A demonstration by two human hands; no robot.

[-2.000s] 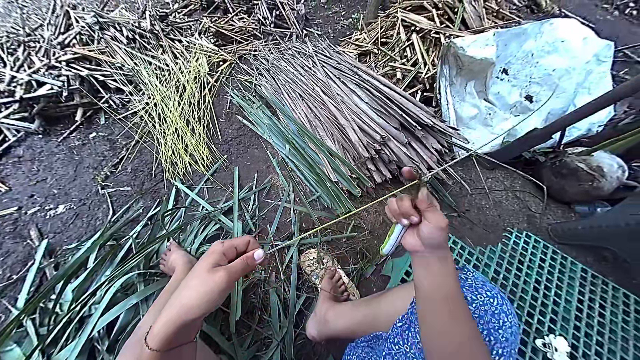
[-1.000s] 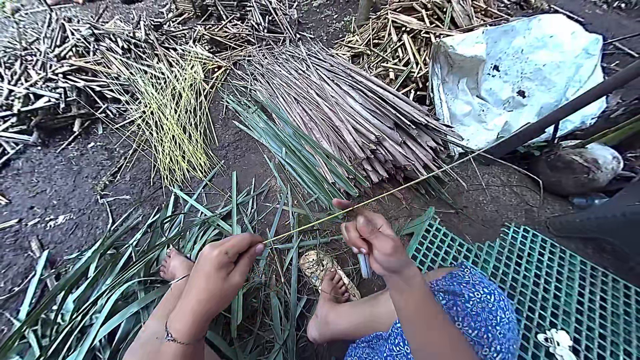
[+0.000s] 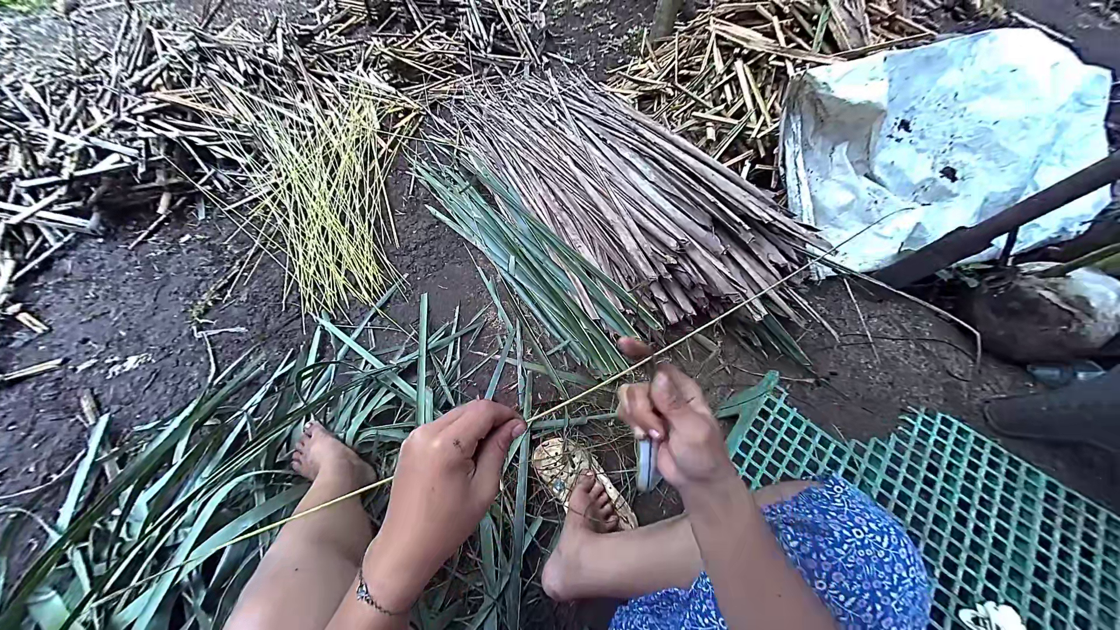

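Observation:
A thin yellow-green leaf midrib (image 3: 700, 330) runs diagonally between my hands, from the lower left up past the right hand. My left hand (image 3: 459, 464) pinches it between thumb and fingertips. My right hand (image 3: 669, 416) is closed around a knife (image 3: 647, 464), of which a pale part shows below the fingers; the rest is hidden. The midrib passes at the raised forefinger and thumb of that hand. Beyond lie a bunch of green leaf strips (image 3: 534, 262), a large bundle of dry brown stalks (image 3: 630, 184) and a loose heap of stripped yellow-green midribs (image 3: 337, 210).
Long green leaves (image 3: 219, 490) cover the ground around my bare feet. A sandal (image 3: 573, 477) lies by one foot. Green plastic mesh (image 3: 980, 516) is at the right. A white sack (image 3: 954, 140), a dark pole (image 3: 1006, 223) and heaps of dry stalks (image 3: 96, 122) lie farther off.
The midrib has slid down to the left through my hands; a long length now trails below my left hand, where earlier it ended near the fingertips.

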